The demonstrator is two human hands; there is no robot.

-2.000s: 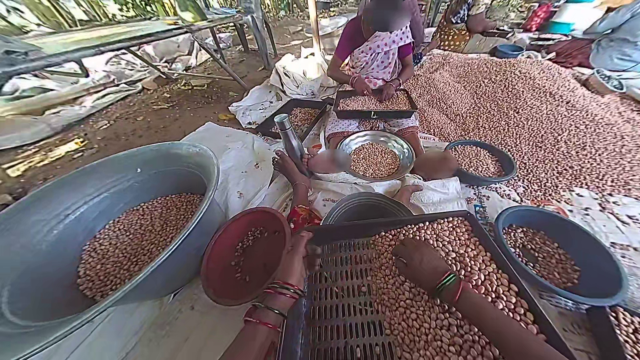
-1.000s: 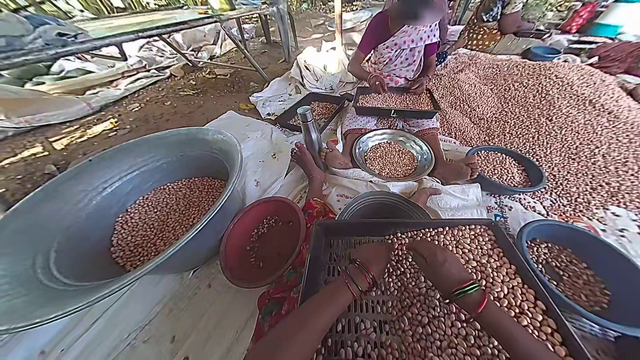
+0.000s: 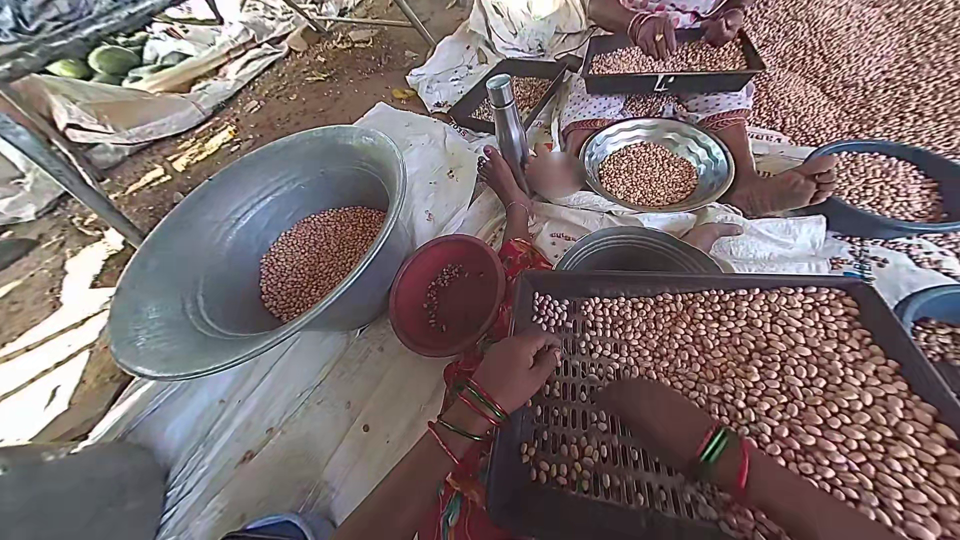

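Note:
A black slotted plastic tray (image 3: pixel 686 283) lies before me, covered over most of its floor with pinkish-brown shelled kernels (image 3: pixel 780 360) that look like peanuts. My left hand (image 3: pixel 519 367), with red and green bangles, is at the tray's left wall; its fingers are curled, and whether they hold kernels is hidden. Over the bare slots, my right hand (image 3: pixel 652 420) reaches down among the kernels, blurred, its fingertips unclear. A red bowl (image 3: pixel 448 296) with a few dark bits stands left of the tray. Farther left, a large grey metal tub (image 3: pixel 202 225) holds a heap of kernels.
A grey basin (image 3: pixel 637 251) sits behind the tray. Beyond are a steel bowl (image 3: pixel 656 165) of kernels, a steel bottle (image 3: pixel 510 131) and a person's hands over another black tray (image 3: pixel 675 81). Blue tubs (image 3: pixel 892 223) stand at the right, near a large kernel heap (image 3: pixel 862 67).
The view has swung down and left. My left hand has moved from among the kernels to the tray's left side. My right hand is now over the slots.

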